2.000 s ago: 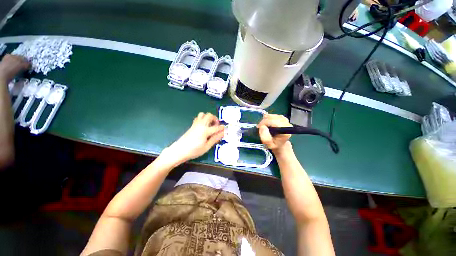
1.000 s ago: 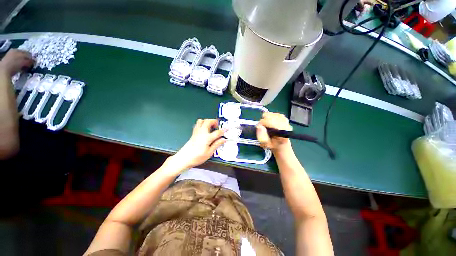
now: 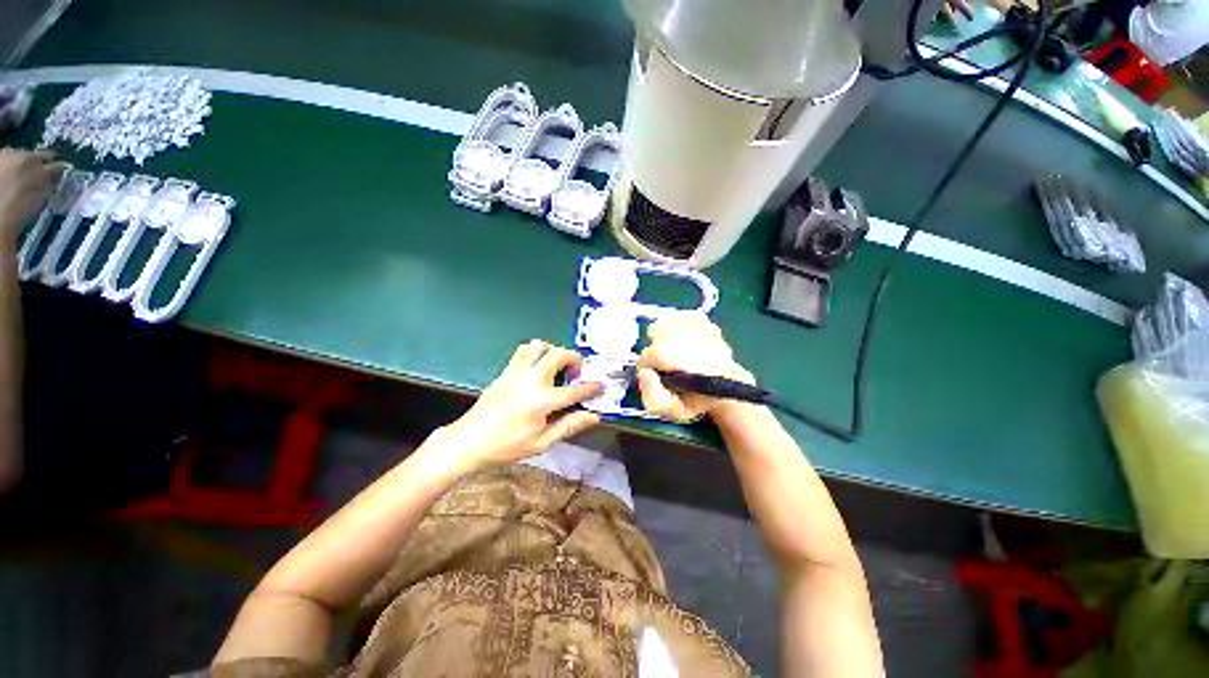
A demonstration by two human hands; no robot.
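Observation:
Three white plastic housings (image 3: pixel 610 281) lie in a row on the green bench, loops pointing right. My right hand (image 3: pixel 684 366) holds the black soldering iron (image 3: pixel 723 387) like a pen over the housing nearest the bench edge, and hides much of its loop. The tip is too small to make out. My left hand (image 3: pixel 534 404) rests at the left side of the same housing, fingertips on its blocky end. Whether it grips the housing cannot be told.
White fume hood (image 3: pixel 709 146) stands behind the housings, three greyer housings (image 3: pixel 534 182) left of it, dark iron stand (image 3: pixel 811 245) right. Far left: small white parts (image 3: pixel 129 115), more housings (image 3: pixel 137 209), another person's arm (image 3: pixel 13 305). Yellow bagged block (image 3: pixel 1157 444) at right; black cord (image 3: pixel 868 347) crosses the bench.
Both hands have moved from the middle housing to the one nearest the bench edge, the iron with them. The other person's row of housings at far left has shifted, and more of them show.

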